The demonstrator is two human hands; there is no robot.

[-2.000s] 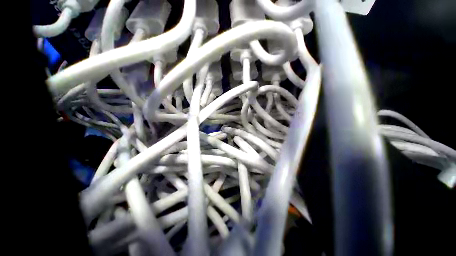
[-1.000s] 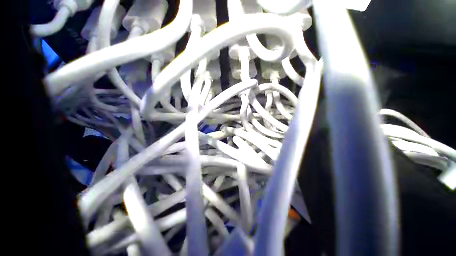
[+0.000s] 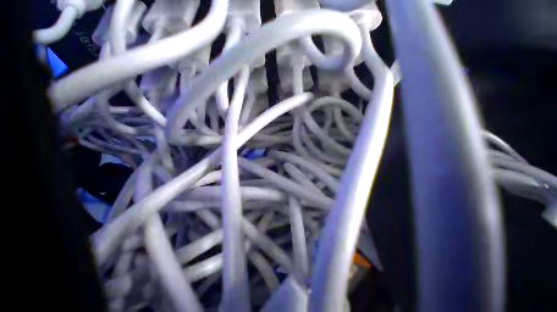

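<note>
A dense tangle of white cables (image 3: 262,198) fills the middle of the head view, very close to the camera. White plugs (image 3: 241,15) stand in rows along the top, with cables running down from them. One very thick, blurred white cable (image 3: 455,164) runs from the top to the bottom edge, right of the tangle. Neither of my hands is in the picture.
A bundle of white cables (image 3: 519,170) lies at the right edge. Dark surfaces border the tangle on both sides. Small blue patches (image 3: 57,62) show at the left and a small orange piece (image 3: 361,261) shows at the lower right.
The thick near cable and the bundle behind it have shifted slightly right in view, while the upper left cables have shifted slightly left. The lighting is dimmer than one second ago.
</note>
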